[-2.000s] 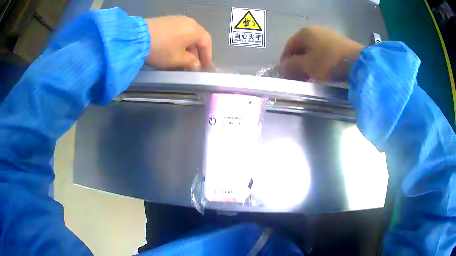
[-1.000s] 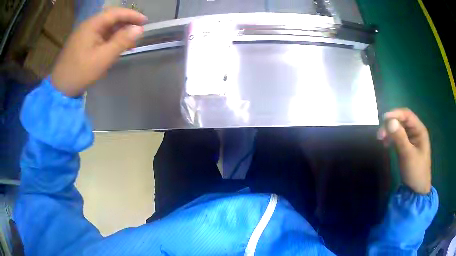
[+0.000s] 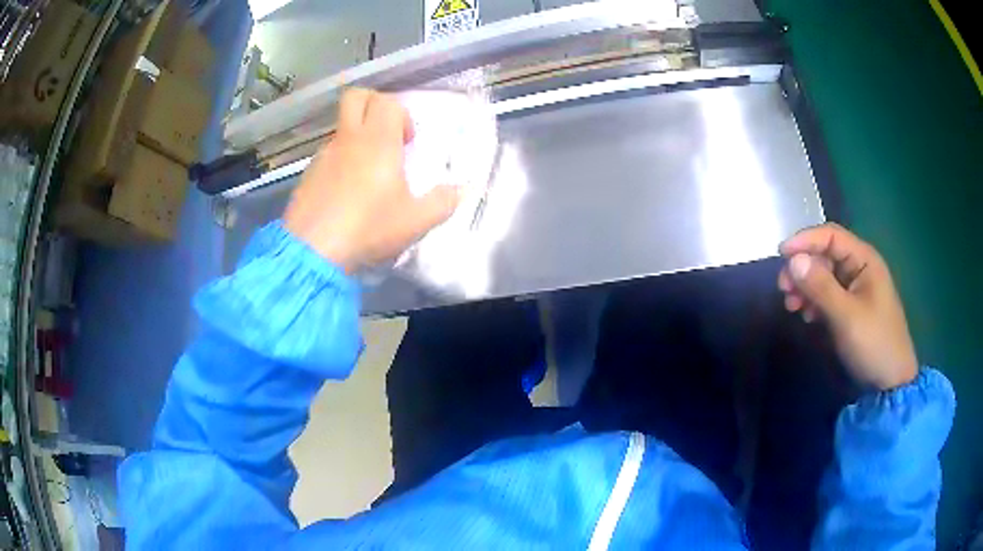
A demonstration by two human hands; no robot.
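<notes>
The boxed product [image 3: 447, 145] lies in its clear plastic bag [image 3: 469, 253] on the steel work plate [image 3: 604, 194], glaring white. Its far end is at the sealing strip [image 3: 587, 71], and loose crinkled film shows at both ends. My left hand [image 3: 367, 188] is on the box's left side, fingers around its edge, gripping it. My right hand [image 3: 846, 296] is off the plate's front right corner, fingers curled and slightly apart, with nothing visible in it. The sealing jaw [image 3: 582, 24] is raised from the strip.
A yellow triangle warning label [image 3: 451, 13] is on the heat sealer behind the jaw. Black end blocks [image 3: 744, 43] flank the strip. The green conveyor belt [image 3: 895, 140] runs along the right. Brown cartons [image 3: 146, 140] and shelving stand at the left.
My left hand has come from the sealer's left end onto the bagged box. The box now sits slightly tilted. My right hand stays near the plate's right corner. The view has turned, showing more cartons.
</notes>
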